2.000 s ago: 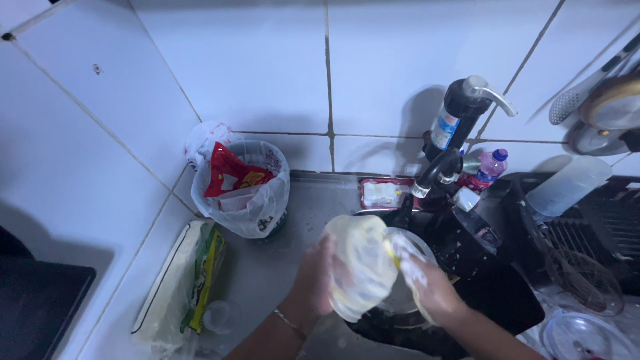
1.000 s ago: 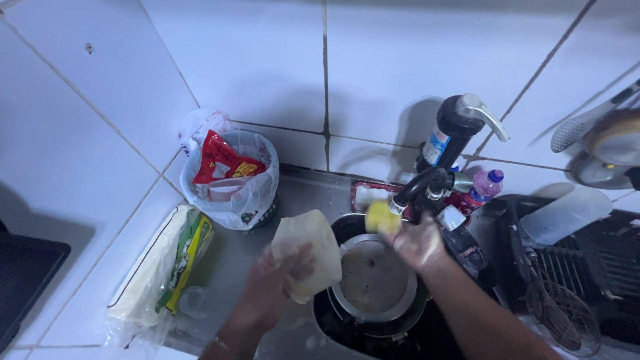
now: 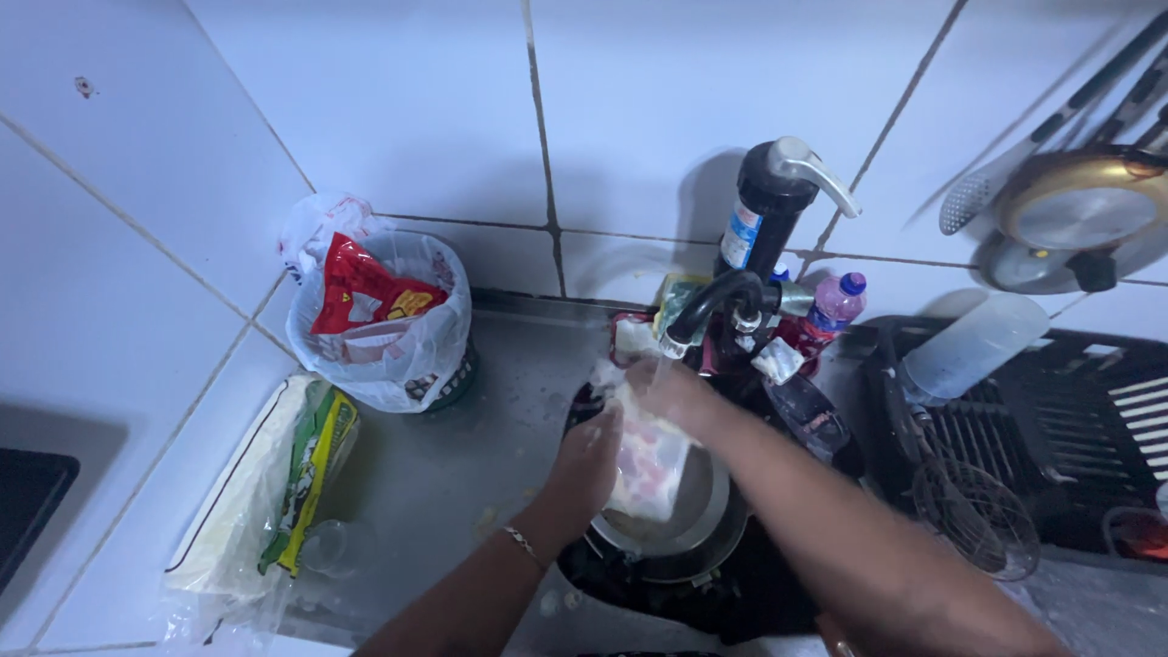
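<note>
My left hand (image 3: 591,456) grips the side of a translucent plastic container (image 3: 650,465), tilted over a metal pan (image 3: 707,520) in the dark sink. My right hand (image 3: 664,388) is at the container's upper end, under the black faucet (image 3: 721,301), where water appears to run. Its fingers are blurred and partly hidden, so what they hold cannot be told. A green and yellow sponge (image 3: 680,301) lies behind the faucet, beside a red tray (image 3: 630,338) with a white block.
A lined bin (image 3: 379,365) with a red wrapper stands left of the sink, near a plastic-wrapped package (image 3: 246,493). At right are a black dish rack (image 3: 1031,429), a wire strainer (image 3: 976,520) and a pink bottle (image 3: 835,306). A water filter (image 3: 762,201) rises behind the faucet.
The container has moved from left of the pan to over it, beneath the faucet. My right hand held a yellow sponge a second ago; it has moved to the container.
</note>
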